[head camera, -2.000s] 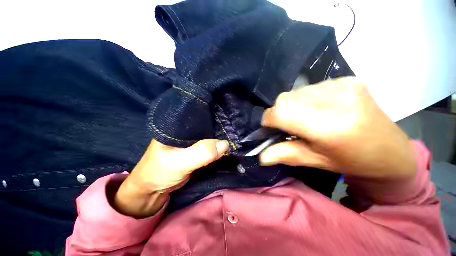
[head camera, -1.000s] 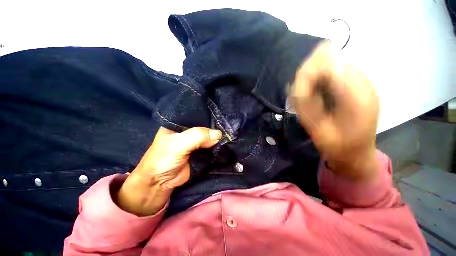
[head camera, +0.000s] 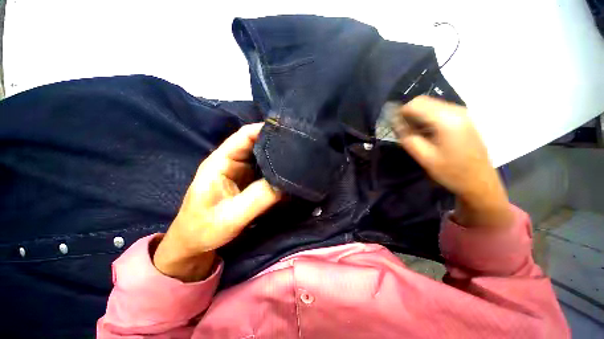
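The dark denim garment (head camera: 119,159) lies across the white table and against my pink shirt. My left hand (head camera: 222,198) holds a stitched pocket flap (head camera: 301,159) near its left edge, the thumb under it and the fingers at its upper corner. A short sleeve with a pale inner edge (head camera: 261,73) lies above it. My right hand (head camera: 434,129) is bent over the garment near the neck opening and is blurred. Its fingers are curled; no snips can be made out in it. Round metal buttons show on the placket (head camera: 91,245), at the front and beside the right hand.
The white table (head camera: 523,73) has a curved edge at the right. A thin dark curved cord (head camera: 455,41) lies beyond the neck. A small white mark shows inside the neck. Grey surfaces lie below the table at the right.
The snips' blades left the seam at my left thumb, and my right hand moved up and right. My left hand has turned the flap, now lying outward over the inner seam. The sleeve opening shows more.
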